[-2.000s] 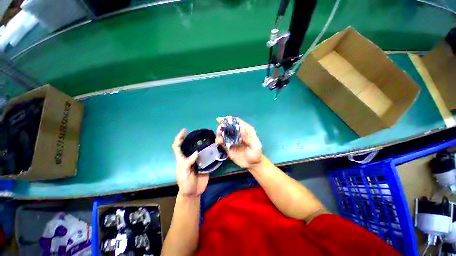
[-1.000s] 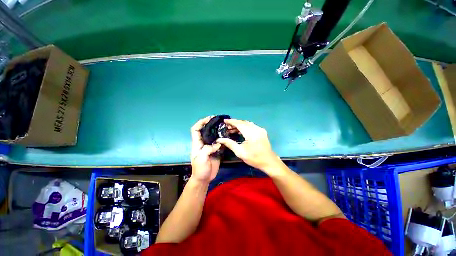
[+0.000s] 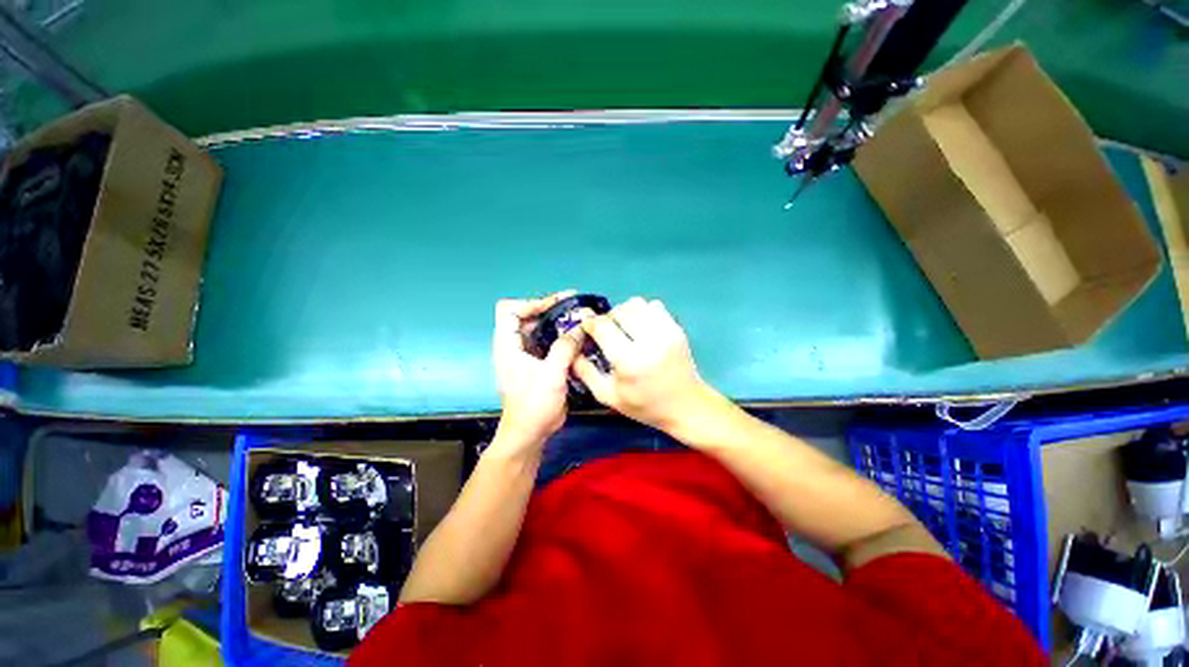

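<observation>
A black rounded housing (image 3: pixel 563 313) is held between both hands above the front edge of the teal bench mat. My left hand (image 3: pixel 532 374) grips its left side, fingers around the rim. My right hand (image 3: pixel 648 365) is on its right side, thumb and fingers pressed at the open side. A small silvery part shows between the fingers inside the housing; most of it is hidden by the fingers.
The power screwdriver (image 3: pixel 835 117) hangs over the bench at the upper right. A printed carton (image 3: pixel 163 248) with black parts is left, an empty carton (image 3: pixel 939 235) right. Below are the left blue crate (image 3: pixel 235 573) with black-and-silver units and the right blue crate (image 3: pixel 1037 521).
Two seconds ago the housing and silvery part were apart, one in each hand. Now they are together. Since one second ago, the fingers have shifted slightly on the housing.
</observation>
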